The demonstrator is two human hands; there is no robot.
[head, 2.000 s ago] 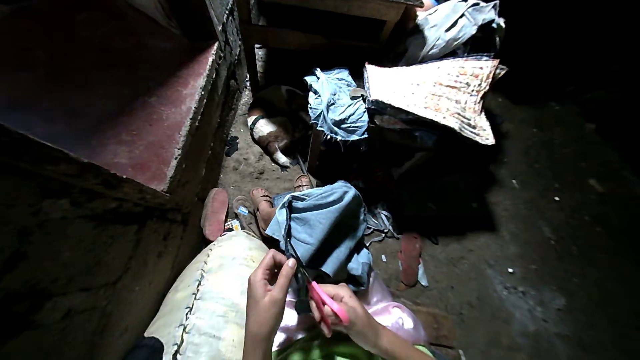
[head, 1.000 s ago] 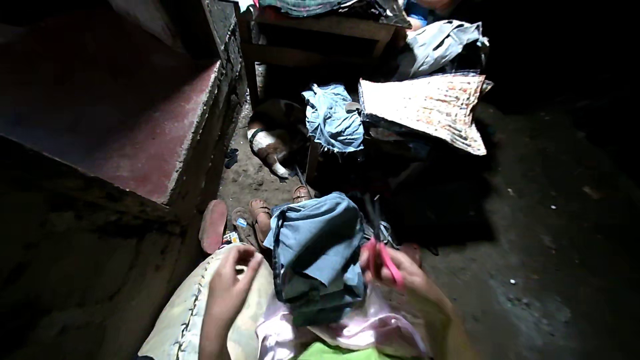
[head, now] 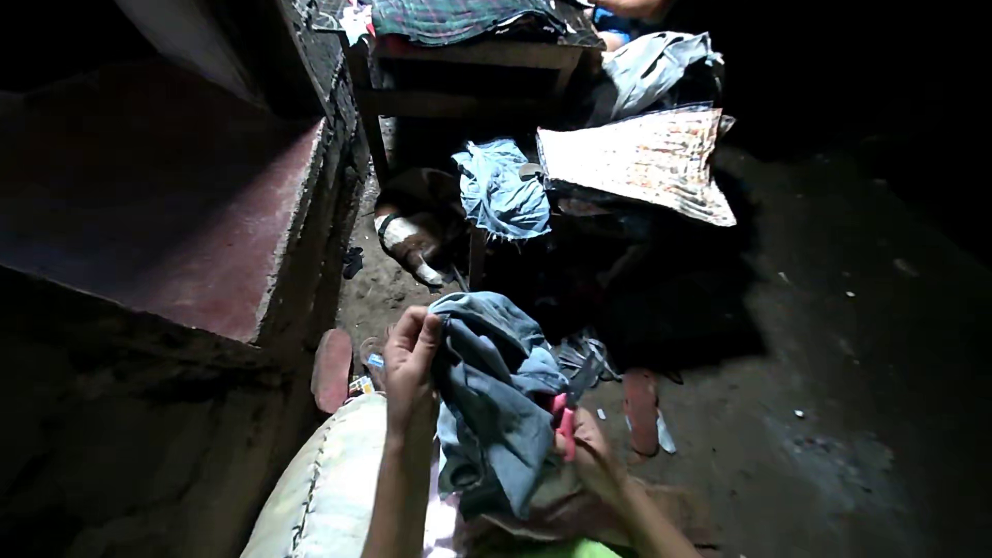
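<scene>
A blue denim cloth [head: 496, 387] hangs over my lap, its upper left edge pinched between the thumb and fingers of my left hand [head: 411, 360]. My right hand [head: 585, 446] holds scissors with pink handles [head: 566, 426] at the cloth's right side. The dark blades point up and away from me, and part of the handles is hidden by the cloth and my fingers. Whether the blades touch the denim I cannot tell.
A stitched white sack [head: 333, 480] bulges at my left. A dog [head: 411, 240] lies near a light blue cloth [head: 504, 190] and a patterned fabric piece [head: 643, 159]. Sandals [head: 333, 372] lie on the dirt floor. A wooden table [head: 480, 54] bears plaid cloth; part of another person shows behind.
My left hand, apart from the denim one second ago, now grips its edge and has raised it. My right hand has brought the scissors lower, beside the cloth.
</scene>
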